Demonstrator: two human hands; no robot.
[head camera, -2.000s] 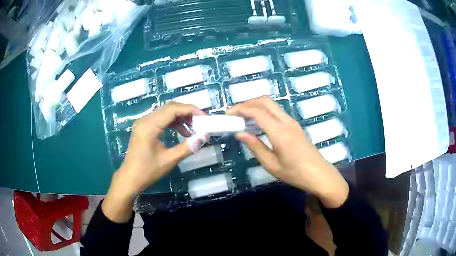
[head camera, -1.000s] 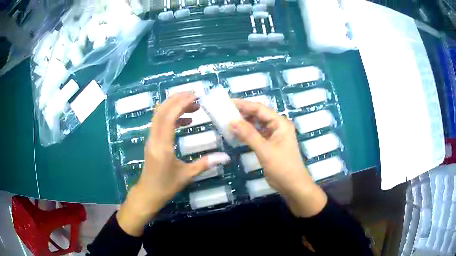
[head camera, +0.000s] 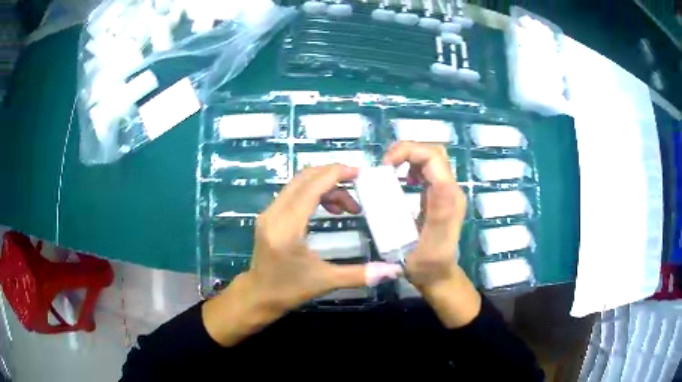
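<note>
A white unit (head camera: 386, 211) is held tilted between both hands above the clear blister tray (head camera: 292, 173). My left hand (head camera: 303, 231) touches it with the fingers at its upper left end and the thumb, which has a white cover on its tip, at its lower end. My right hand (head camera: 437, 216) grips it from the right, with fingers bent at the top and the thumb side near the lower end. White units lie singly in many tray pockets; the left column holds one at the top (head camera: 247, 125) and its lower pockets look empty. The hands hide some middle pockets.
A clear bag (head camera: 112, 123) of loose white pieces with a white label (head camera: 170, 108) lies at left. Behind is a ribbed component tray (head camera: 359, 51) with shaft parts. A clear bag-like small-parts tray (head camera: 537, 67) and a white sheet (head camera: 617, 179) are at right. A red stool (head camera: 52, 287) stands lower left.
The white unit has turned from level to steeply tilted, and both hands now touch its ends. My left hand has closed in on it since a second ago. The whole view has shifted.
</note>
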